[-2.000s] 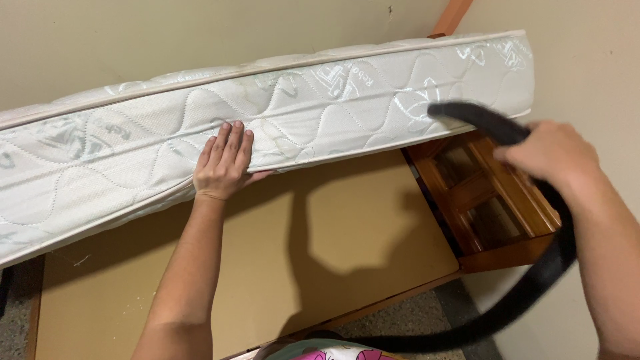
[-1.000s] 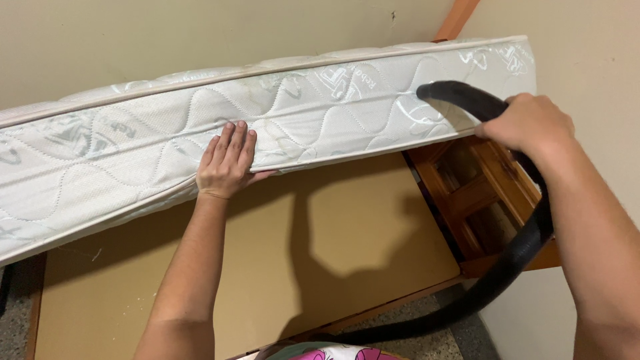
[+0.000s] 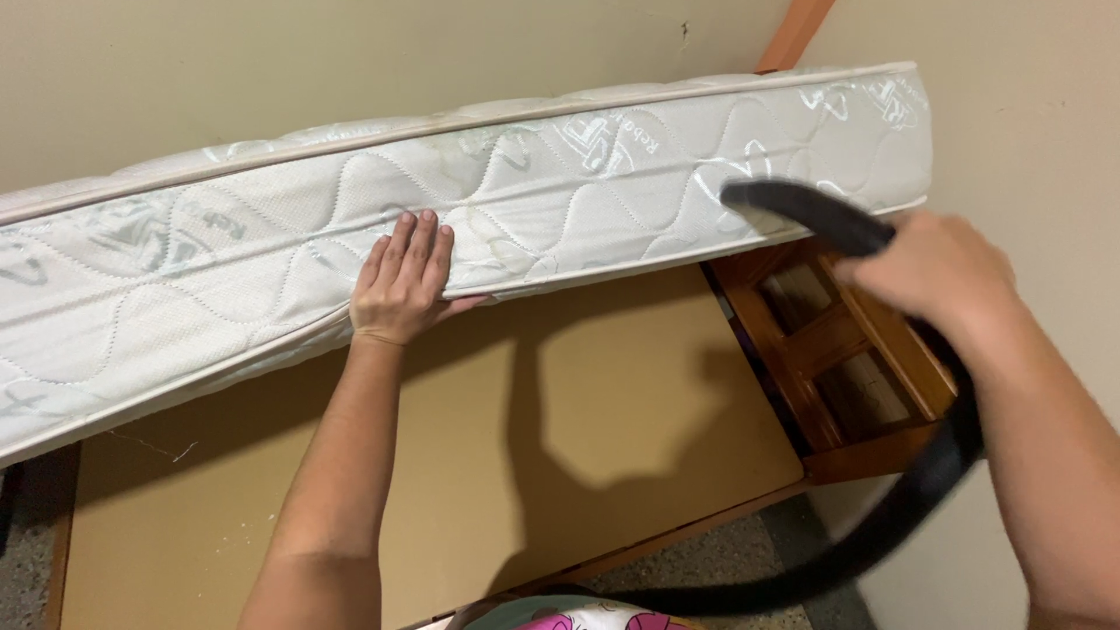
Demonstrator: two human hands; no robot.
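A white quilted mattress (image 3: 612, 184) is tilted up on its long edge above the bed's flat tan base board (image 3: 612, 411). My left hand (image 3: 407, 276) lies against the mattress side, fingers on the fabric and thumb at the lower piped edge, propping it. On the right, my right hand (image 3: 936, 262) is closed around a black flexible hose (image 3: 910, 516), slightly blurred. The hose's free end points left in front of the mattress side; whether it touches the fabric I cannot tell. The rest of the hose curves down under my right forearm towards my body.
A brown wooden bed end with panel openings (image 3: 822, 350) stands at the right of the board. Walls (image 3: 350, 70) rise behind the mattress and at the right. Speckled floor (image 3: 709, 551) shows below the bed frame. Threads and white crumbs lie on the board's left part.
My right hand and the hose have shifted about slightly beside the mattress, the hose end staying near its right part. My left hand has stayed in place on the mattress.
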